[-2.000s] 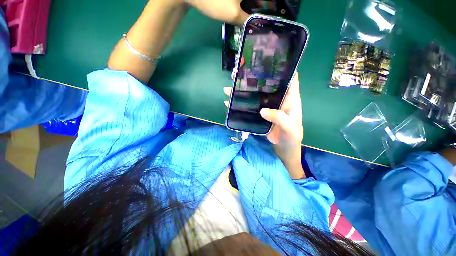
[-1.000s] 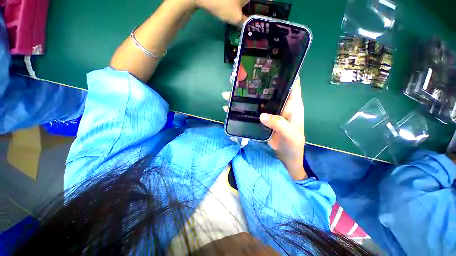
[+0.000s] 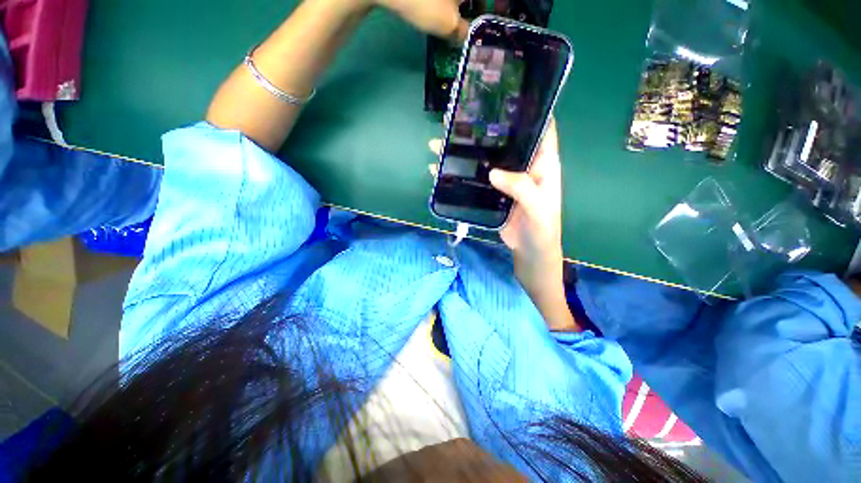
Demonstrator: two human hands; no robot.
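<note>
My right hand point(image 3: 531, 193) is shut on a smartphone point(image 3: 498, 118), with the thumb over the lower part of the screen. The screen shows a camera view of a green board. A white cable point(image 3: 460, 231) leaves the phone's bottom edge. My left hand point(image 3: 427, 13) reaches to the top edge, partly cut off, its fingertips beside the phone's upper left corner; whether it holds anything cannot be told. A black holder point(image 3: 440, 71) with a bit of green lies behind the phone, mostly hidden. More black housing point(image 3: 531, 11) shows above the phone.
Gold-silver metal parts point(image 3: 687, 108) lie in clear plastic at the right, with empty clear trays point(image 3: 700, 236) nearer the bench edge. Darker packs point(image 3: 819, 141) are at far right. A pink tray point(image 3: 45, 47) and neighbours' blue sleeves point(image 3: 788, 354) flank me.
The phone and my right hand have moved up and slightly left since one second ago. The board image on the screen has shifted up. My left hand has moved slightly.
</note>
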